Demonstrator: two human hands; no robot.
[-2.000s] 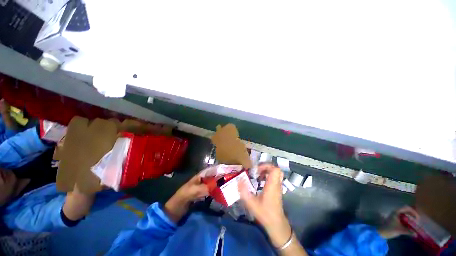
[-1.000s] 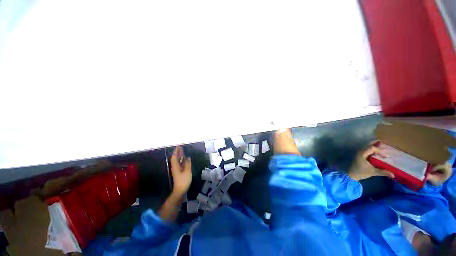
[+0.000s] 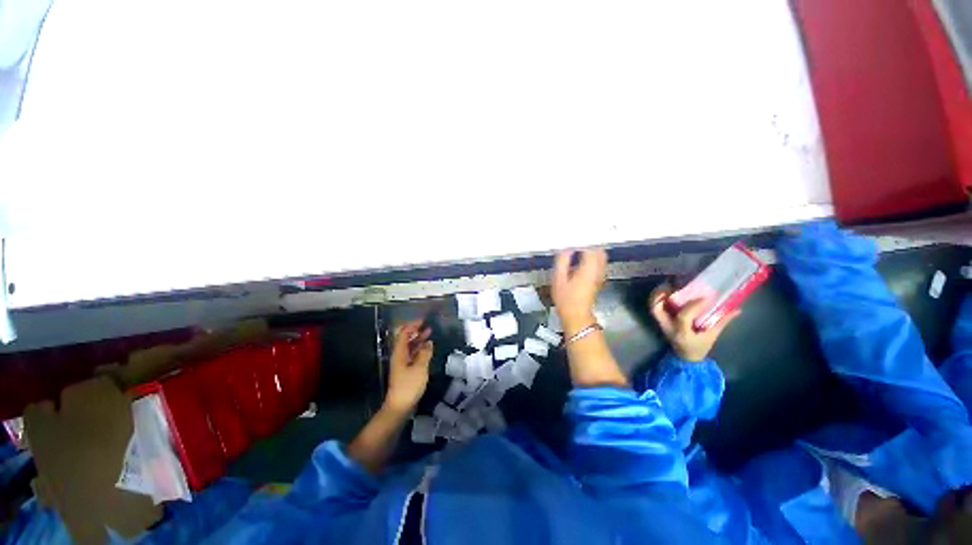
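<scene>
Small folded white paper pieces [image 3: 476, 367] lie loose in a pile on the dark bench. My left hand [image 3: 409, 360] is just left of the pile, fingers apart and slightly curled, with nothing visible in it. My right hand [image 3: 578, 285] is beyond the pile's right side, at the edge of the white overhead shelf. Its fingers are curled, and I cannot tell whether they hold anything. A bracelet shows on that wrist.
The white shelf [image 3: 405, 138] covers the upper view, with a large red carton [image 3: 885, 106] at its right. A row of red boxes [image 3: 240, 399] with a brown cardboard flap [image 3: 85, 458] stands at left. At right, another worker's hand holds a red box [image 3: 727, 285].
The red box my hands held two seconds before is out of them. My right hand has come out from under the shelf, and my left hand has shifted slightly right in view.
</scene>
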